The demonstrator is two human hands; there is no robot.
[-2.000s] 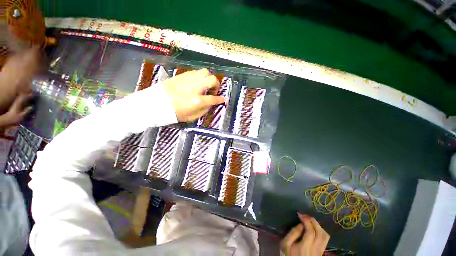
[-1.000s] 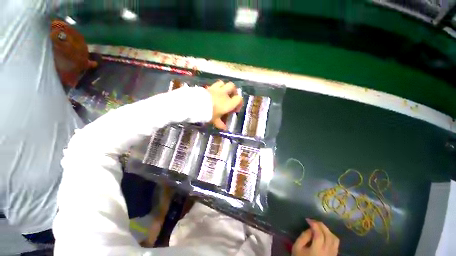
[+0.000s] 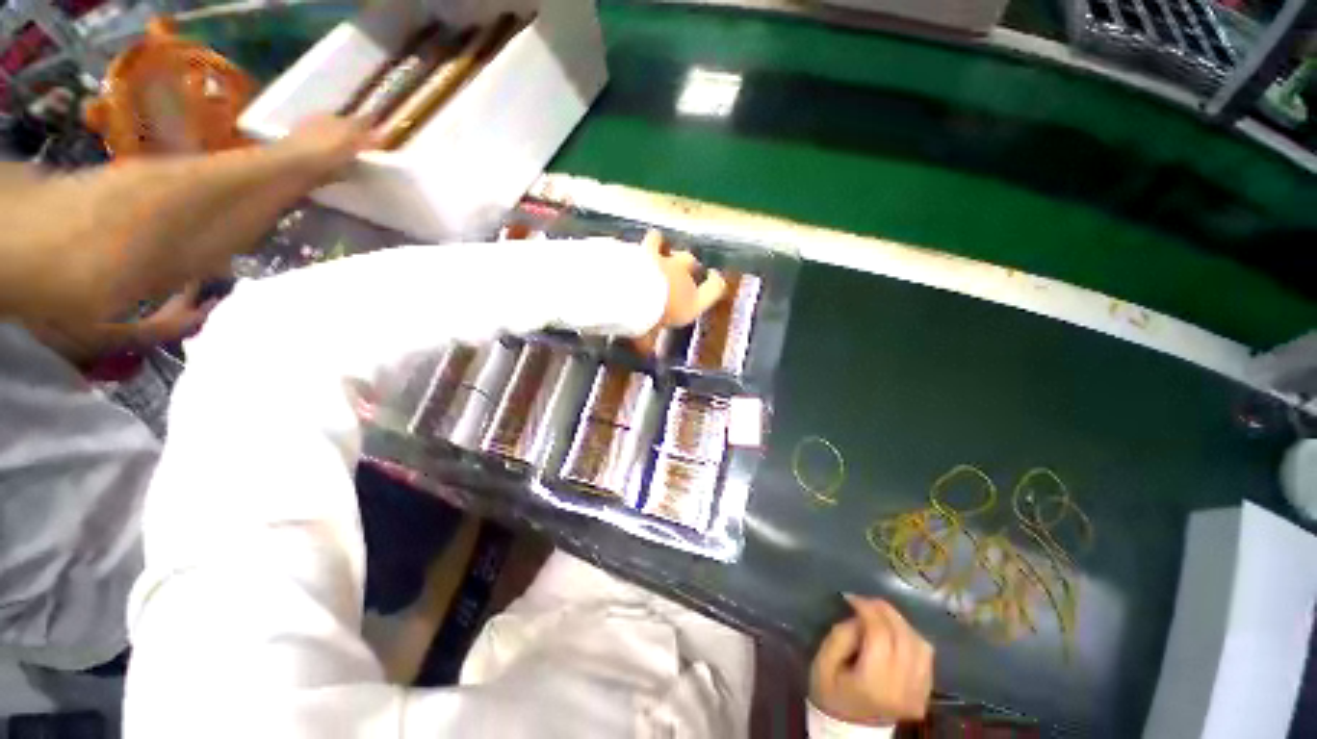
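The clear blister tray (image 3: 777, 332) lies on the dark mat, with display module stacks (image 3: 608, 427) on edge in two rows of pockets. My left hand (image 3: 679, 296) reaches over the back row, fingers down beside the rightmost back stack (image 3: 725, 324). The sleeve and hand hide several back pockets, and whether the fingers grip a module is unclear. My right hand (image 3: 871, 664) rests at the bench's front edge, fingers curled, nothing visible in it. A tangle of yellow rubber bands (image 3: 997, 570) lies right of the tray, and a single band (image 3: 819, 471) lies nearer the tray.
At the upper left, another person's arm (image 3: 159, 217) reaches to an open white box (image 3: 477, 159) with brown strips inside. An orange fan (image 3: 166, 94) is behind it. The green conveyor (image 3: 867, 130) runs along the back. A white box (image 3: 1242, 621) stands at the right end.
The open white box has come into view at the upper left, with the other person's arm at it. My left hand has shifted slightly right along the back row. My right hand stays at the edge.
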